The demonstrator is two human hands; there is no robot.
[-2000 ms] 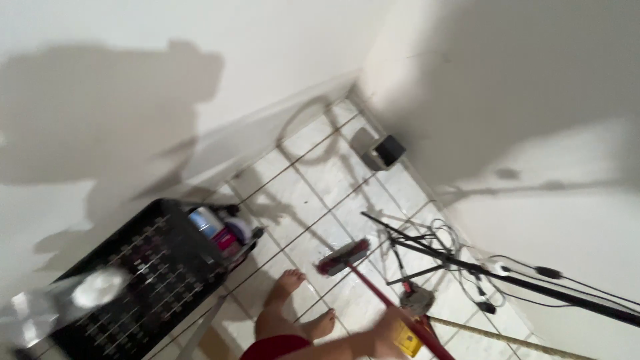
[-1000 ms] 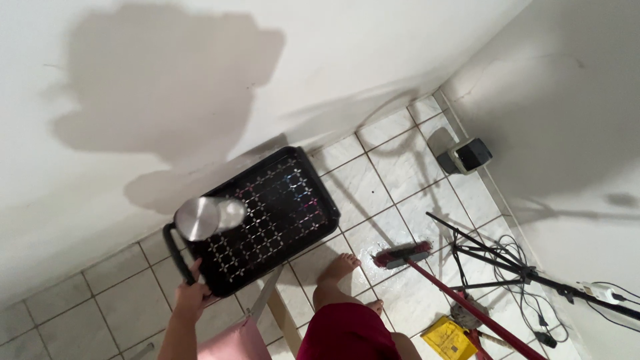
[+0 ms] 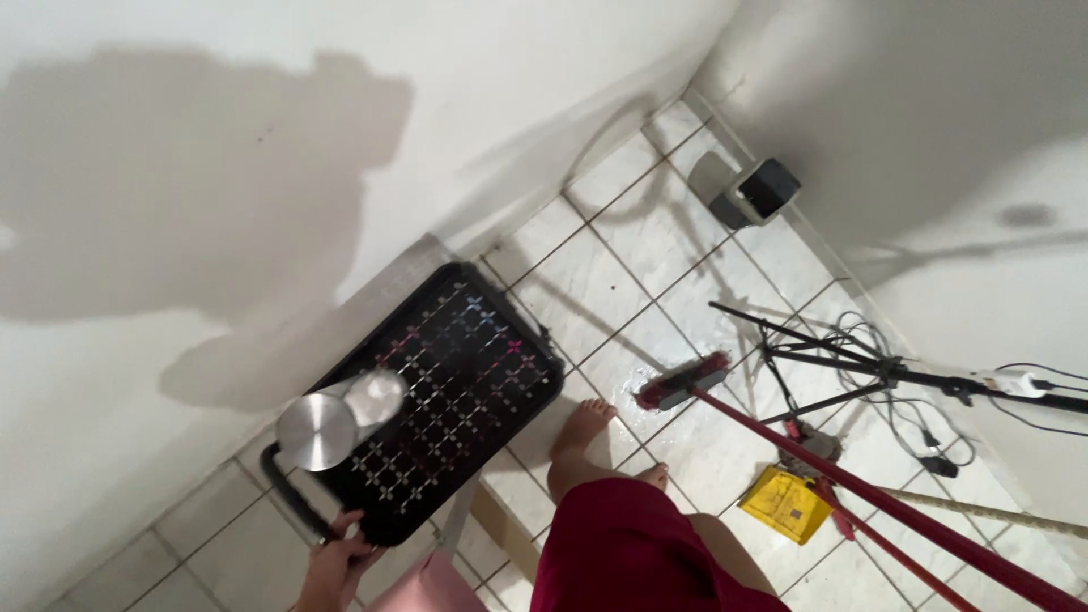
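Note:
My left hand (image 3: pixel 340 552) grips the lower corner of a black cart (image 3: pixel 459 382) with a perforated top, by the end of its curved handle (image 3: pixel 293 497). On the cart top stand a round metal container or lid (image 3: pixel 318 431) and a smaller pale, shiny item (image 3: pixel 376 398). My right hand is out of view. A broom (image 3: pixel 684 381) with a red handle rests its bristles on the wet-looking tile floor, right of my bare foot (image 3: pixel 585 422). The handle runs to the lower right edge.
A black tripod stand (image 3: pixel 850 357) with tangled cables (image 3: pixel 931 438) stands by the right wall. Near its legs lies a yellow dustpan (image 3: pixel 786 503). A dark-and-light box (image 3: pixel 767 191) sits close to the corner. Pink material (image 3: pixel 429 586) is below the cart.
The cart was out of my hands' reach two seconds ago; one second ago my left hand was at its handle end, as now. The cart has turned and its far end now points up and right.

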